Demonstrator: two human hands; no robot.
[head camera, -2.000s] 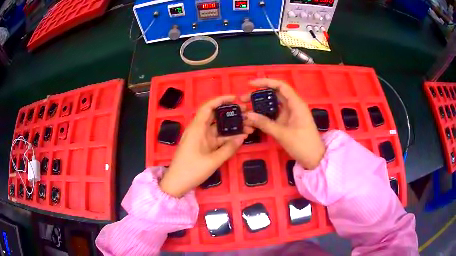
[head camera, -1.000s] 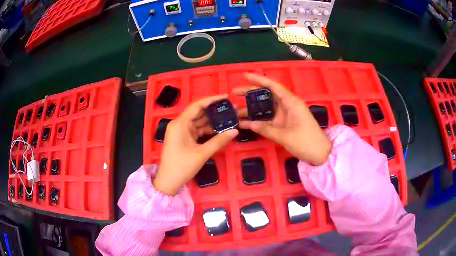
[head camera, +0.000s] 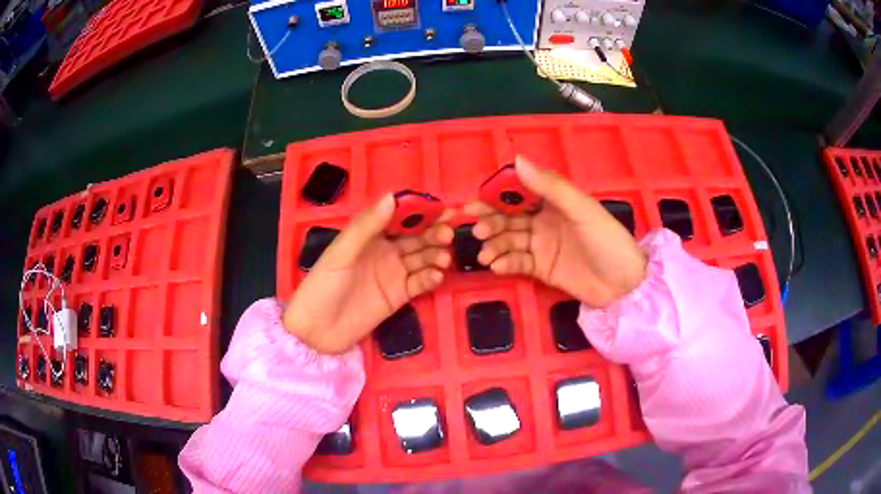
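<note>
My left hand (head camera: 372, 270) holds a smartwatch body (head camera: 414, 212) near its fingertips, with the red back and dark round centre facing me. My right hand (head camera: 560, 236) holds a second smartwatch body (head camera: 508, 191) the same way, its red back also showing. Both palms are turned up over the middle of the red compartment tray (head camera: 406, 473). The screens of the two held watches are hidden. More watch bodies lie screen up in the tray pockets, such as a dark one (head camera: 490, 327) below my hands and a reflecting one (head camera: 418, 425) in the front row.
Another red tray (head camera: 184, 299) at left holds small watch parts and a white cable with a block (head camera: 65, 329). Behind are a pale ring (head camera: 379, 90), a blue controller box (head camera: 406, 39) and a light grey power supply (head camera: 591, 21). Another red tray (head camera: 848, 207) stands at far right.
Both hands have turned the watches over: their lit screens faced me before, and now their red backs do. The fingers have opened out below the watches.
</note>
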